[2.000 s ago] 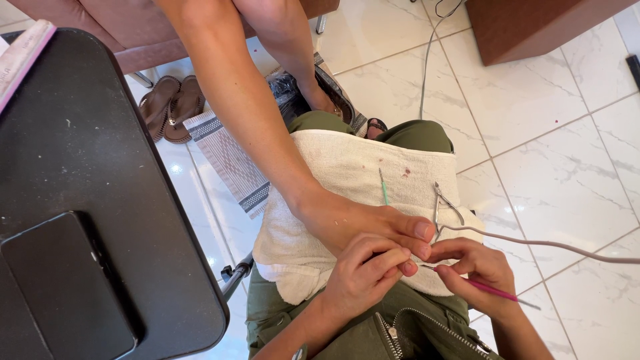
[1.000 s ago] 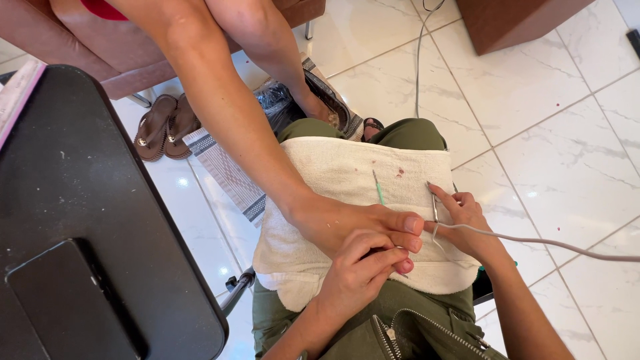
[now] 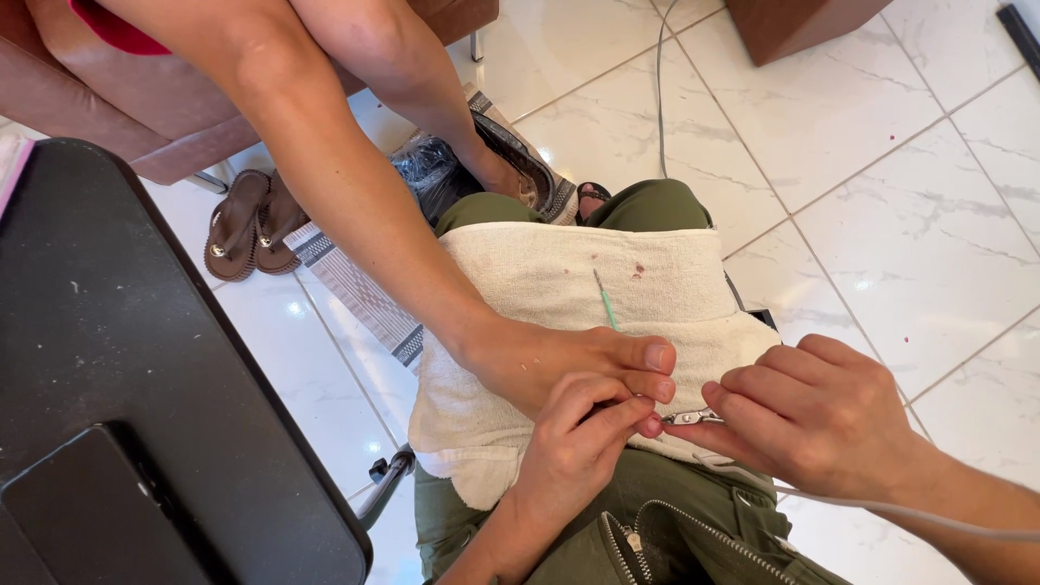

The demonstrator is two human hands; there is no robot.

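Another person's bare foot (image 3: 520, 357) rests on a cream towel (image 3: 674, 276) over my lap. My left hand (image 3: 581, 431) grips the foot's smaller toes, fingers pinched close to a toe tip. My right hand (image 3: 800, 414) is closed around metal cuticle nippers (image 3: 692, 417), whose jaws are at a small toe (image 3: 650, 425) beside my left fingertips. The handles are mostly hidden in my palm. Beyond the big toe, a thin tool with a green handle (image 3: 608, 309) and metal tip lies on the towel, near small reddish-brown marks.
At left stands a black table (image 3: 122, 268) with a dark flat device (image 3: 89, 504) on it. A grey cable (image 3: 894, 505) crosses by my right wrist. Brown flip-flops (image 3: 240, 227) and a striped mat (image 3: 366, 292) lie on the tiled floor before a brown leather seat (image 3: 122, 89).
Two seconds ago my right hand held a pink-handled tool at the toes. One second ago it reached to the nippers on the towel; now it holds them at a small toe.
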